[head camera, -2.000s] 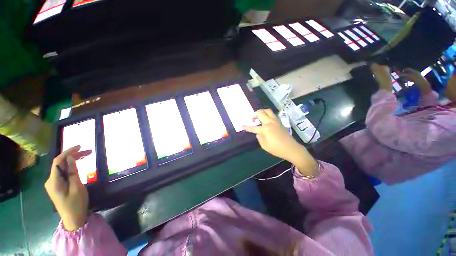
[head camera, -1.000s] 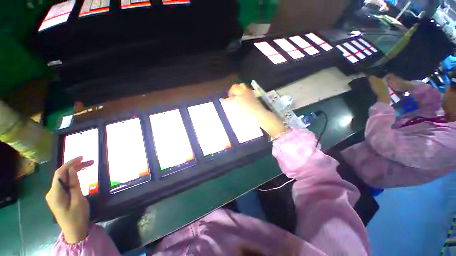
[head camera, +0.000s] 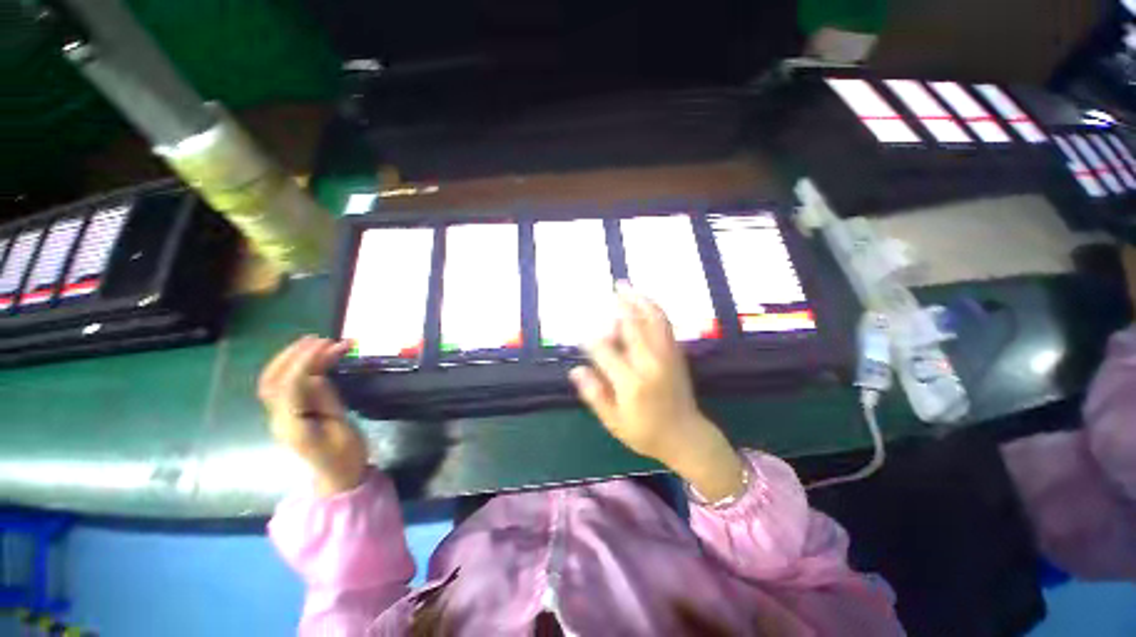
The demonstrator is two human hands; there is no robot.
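A black phone tray (head camera: 498, 388) lies on the green bench with five lit phones side by side. Four screens are mostly white with small green and red marks low down. The rightmost phone (head camera: 757, 268) shows text rows and a red and yellow band. My right hand (head camera: 642, 380) is over the lower part of the middle phone (head camera: 571, 280) and the gap beside the fourth, fingers spread, holding nothing. My left hand (head camera: 312, 411) is at the tray's lower left corner by the leftmost phone (head camera: 389, 292). A small dark thing seems to lie in its palm, too blurred to name.
A power strip (head camera: 847, 249) with a white charger (head camera: 876, 348) and cable is right of the tray. A taped post (head camera: 243, 187) slants at left, near a side tray stack (head camera: 137, 311). More lit phones (head camera: 934, 112) lie behind right. Another person's pink sleeve (head camera: 1109, 411) shows at right.
The view has swung left, bringing in the side trays. My right hand has moved from the rightmost phone to the middle ones. The rightmost screen has changed from white to rows and a coloured band.
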